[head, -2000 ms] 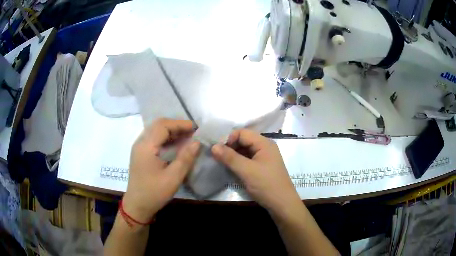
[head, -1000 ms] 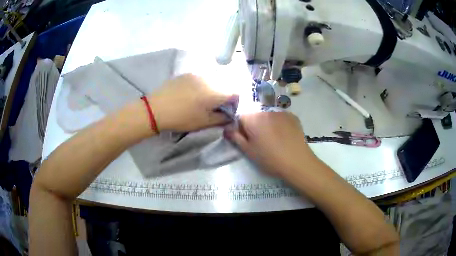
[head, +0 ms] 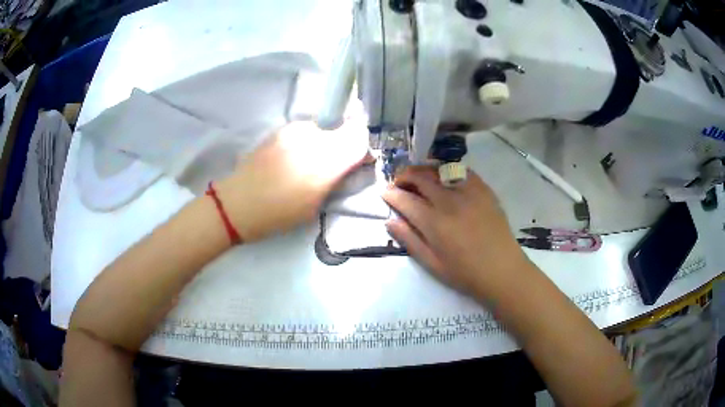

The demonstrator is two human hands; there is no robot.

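The light grey garment panel lies on the table left of the needle, with a paler rounded piece at its left end. Its right end runs under my hands by the presser foot, in bright glare. My left hand lies over the cloth just left of the needle; its fingertips are washed out by light, so its grip is unclear. My right hand is just right of and in front of the needle, fingertips on the cloth edge. The white sewing machine head stands above.
Pink-handled snips and a white stick tool lie right of my right hand. A black phone is farther right. A printed ruler runs along the front edge. Stacked cloth sits left of the table.
Both hands have moved from in front of the needle up to the presser foot with the cloth. The cloth has shifted away from the front edge, uncovering the dark-edged metal plate.
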